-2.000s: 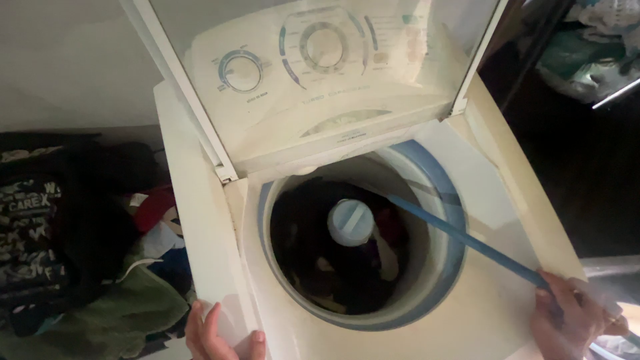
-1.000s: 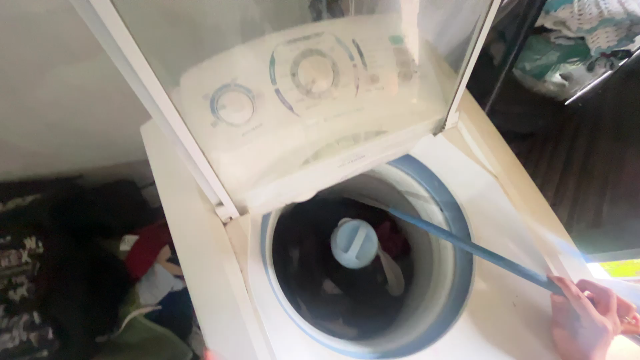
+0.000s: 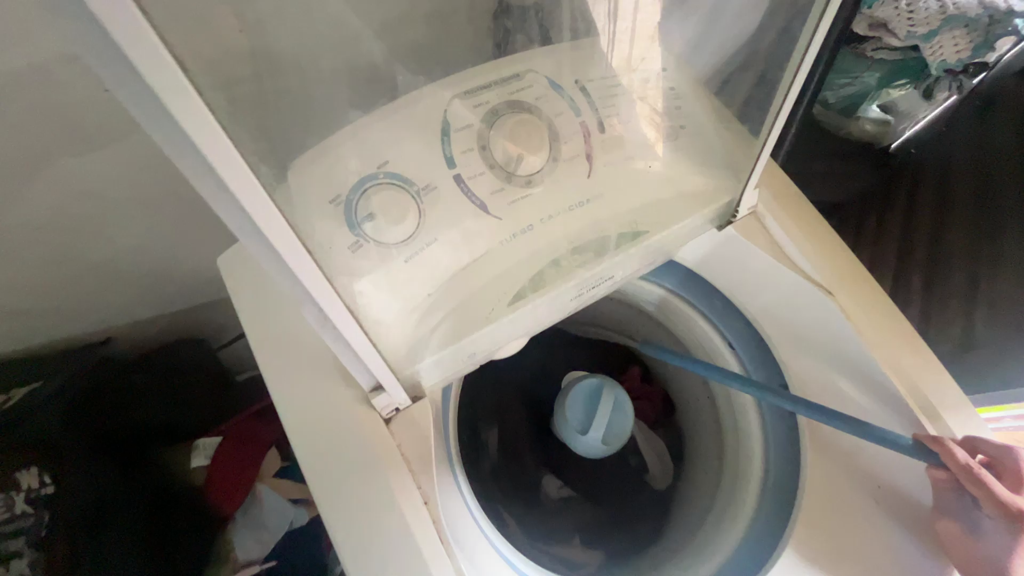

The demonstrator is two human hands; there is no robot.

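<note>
At the right edge my right hand [image 3: 978, 496] grips the end of a blue hose or tube [image 3: 808, 408]. The tube slants over the rim of a top-loading washing machine [image 3: 848, 496], and its far end reaches inside the tub [image 3: 720, 448]. Dark clothes [image 3: 520, 448] lie in the tub around a light blue agitator cap [image 3: 594, 416], with a dark red cloth [image 3: 646, 394] beside it. My left hand is out of view.
The machine's transparent lid [image 3: 264, 208] stands raised before the control panel [image 3: 448, 192]. Piled clothes [image 3: 120, 448] lie at the left. At the top right are a crocheted cloth [image 3: 936, 32] and a plastic bag [image 3: 864, 92].
My left hand, on the machine's front left two seconds ago, has left the view. My right hand still holds the blue tube. The view has moved closer to the machine.
</note>
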